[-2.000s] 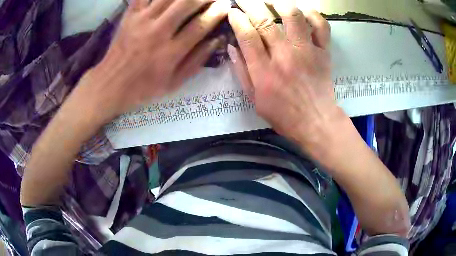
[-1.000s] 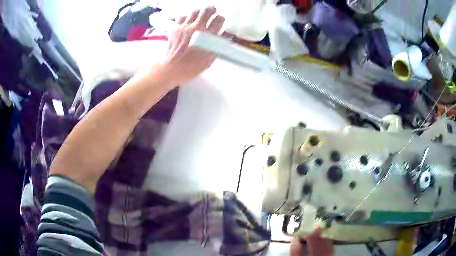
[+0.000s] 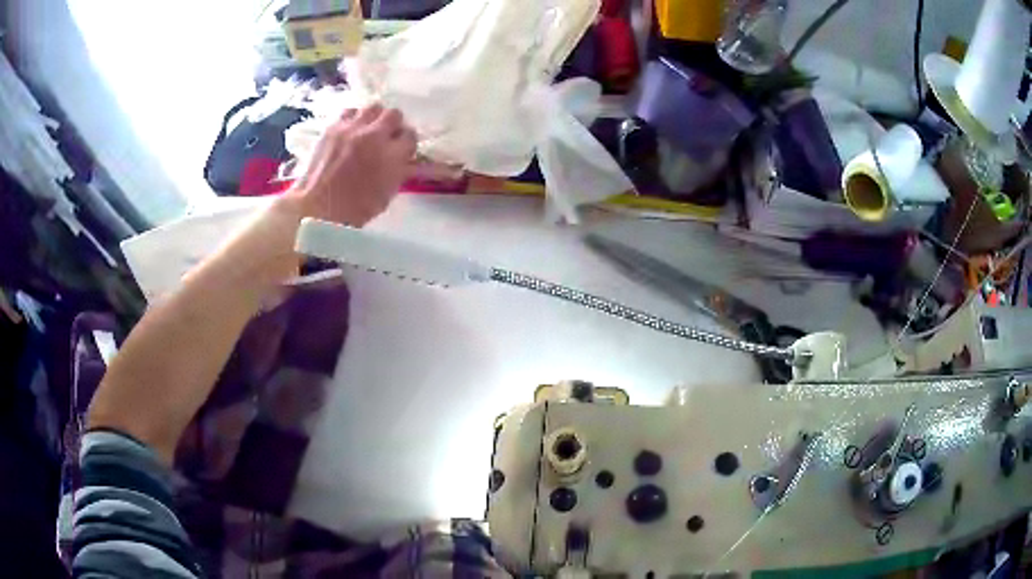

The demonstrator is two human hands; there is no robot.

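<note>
My left hand (image 3: 360, 161) reaches to the back left, with its fingers at a heap of thin white pieces (image 3: 481, 85). The fingers are bent and their tips are partly lost against the white, so a hold on anything cannot be made out. My right hand is not in view. Purple and white plaid fabric (image 3: 255, 413) lies on the table's left side, below my left forearm. The cream sewing machine head (image 3: 724, 475) fills the lower right. Its needle area is out of the picture.
A white lamp head on a flexible metal neck (image 3: 634, 316) crosses above the table. Dark scissors (image 3: 668, 277) lie behind it. White and yellow cones (image 3: 883, 175) and purple cloth (image 3: 690, 119) stand at the back right. A small yellowish box (image 3: 323, 32) is at the back.
The view has shifted towards the table's back. My left hand has moved off the lamp head's area to the white heap. My right hand, earlier by the machine's needle end, has left the picture.
</note>
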